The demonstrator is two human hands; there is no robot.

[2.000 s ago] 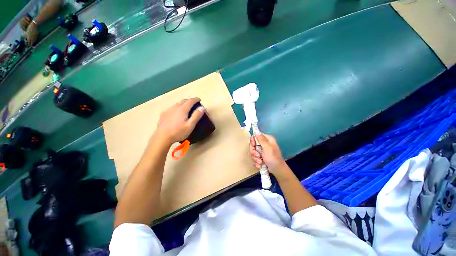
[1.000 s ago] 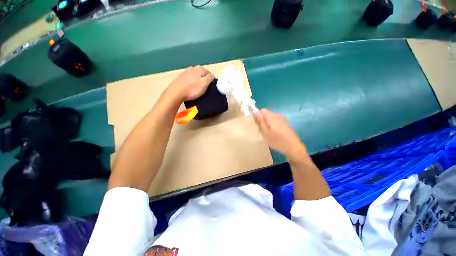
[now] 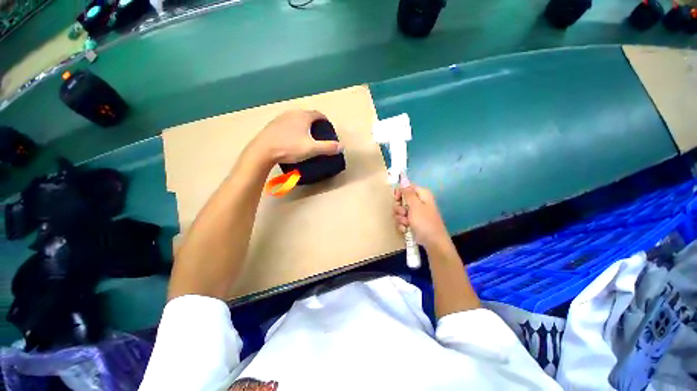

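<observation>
A black portable speaker point(image 3: 319, 166) lies on the tan cardboard mat point(image 3: 306, 237), with its bright orange strap point(image 3: 283, 183) at the lower left. My left hand point(image 3: 294, 139) grips the speaker from above, thumb across its upper side, hiding part of it. My right hand point(image 3: 419, 212) is closed around the handle of the padded hammer point(image 3: 396, 137). The white wrapped hammer head is beyond the mat's right edge, apart from the speaker.
A pile of black covers point(image 3: 69, 244) lies left of the mat, above a plastic-lined bin point(image 3: 84, 366). Several speakers stand beyond, one at the upper left point(image 3: 93, 98). Blue crates point(image 3: 550, 260) with grey and white cloth point(image 3: 611, 305) are at the lower right.
Since one second ago, the hammer has moved right, away from the speaker, and its handle is more upright. Against two seconds ago, the view has shifted and the speaker is turned somewhat.
</observation>
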